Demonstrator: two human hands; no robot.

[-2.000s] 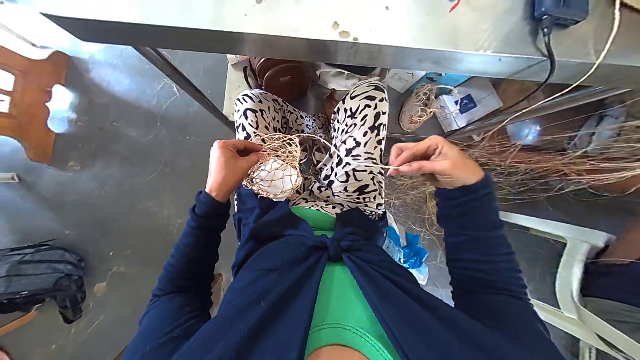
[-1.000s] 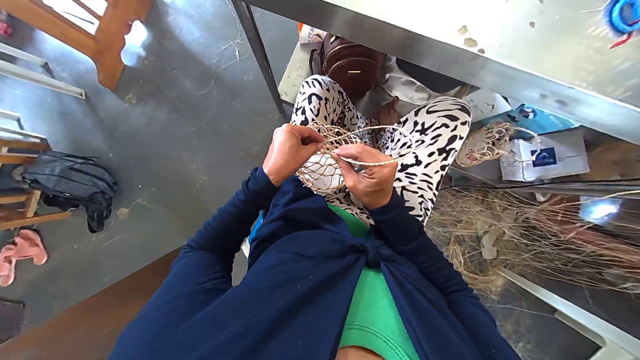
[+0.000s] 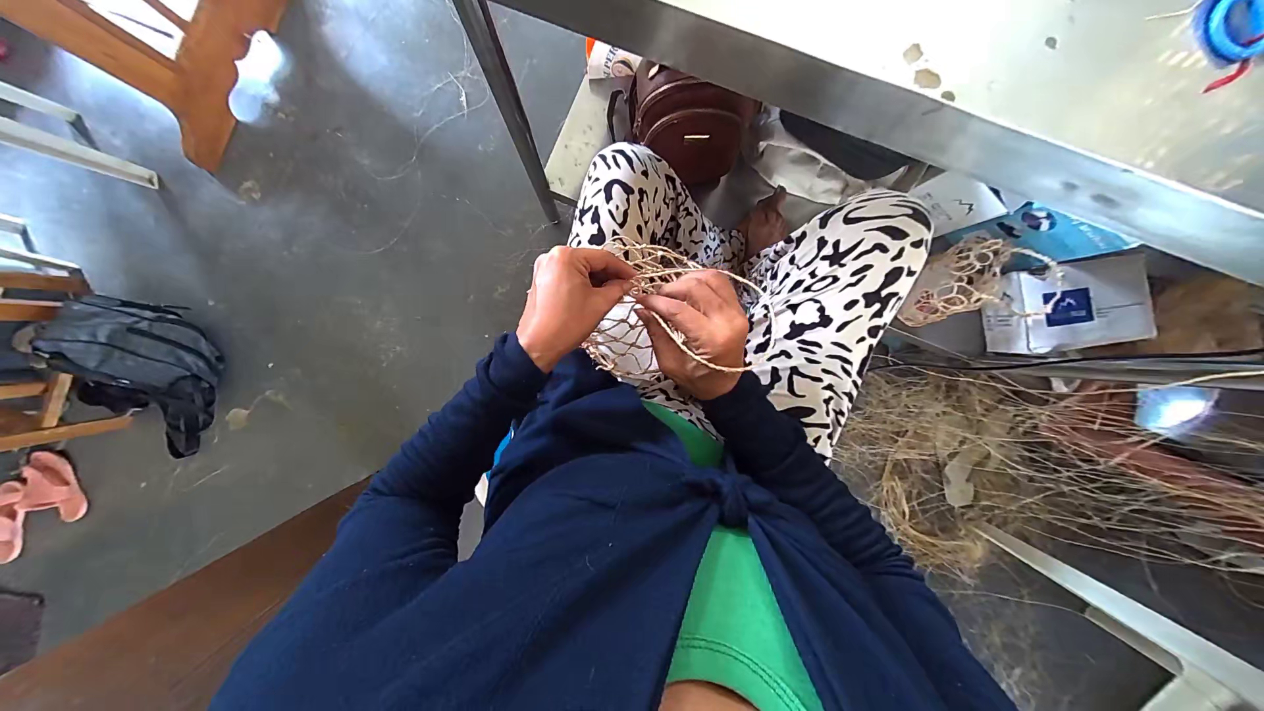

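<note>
A net of knotted natural fibre cord (image 3: 620,341) lies over my lap, around something white whose kind I cannot tell. My left hand (image 3: 573,296) pinches the net's upper edge between thumb and fingertips. Right beside it, my right hand (image 3: 699,331) grips the net and its cord, with the fingertips of both hands nearly touching. A length of pale cord (image 3: 681,346) runs across the right hand's fingers, and a loop of it arcs above that hand. The knots between the fingertips are hidden.
A metal-edged table (image 3: 987,148) spans the upper right. Beneath it are a dark red backpack (image 3: 691,123), another knotted net (image 3: 963,281) and a white box (image 3: 1116,306). Loose fibres (image 3: 928,434) spread at the right; a grey backpack (image 3: 138,346) is at the left.
Two seconds ago my right hand held the cord out to the right, away from the net; by one second ago it had come in beside my left hand. The view has shifted and turned.
</note>
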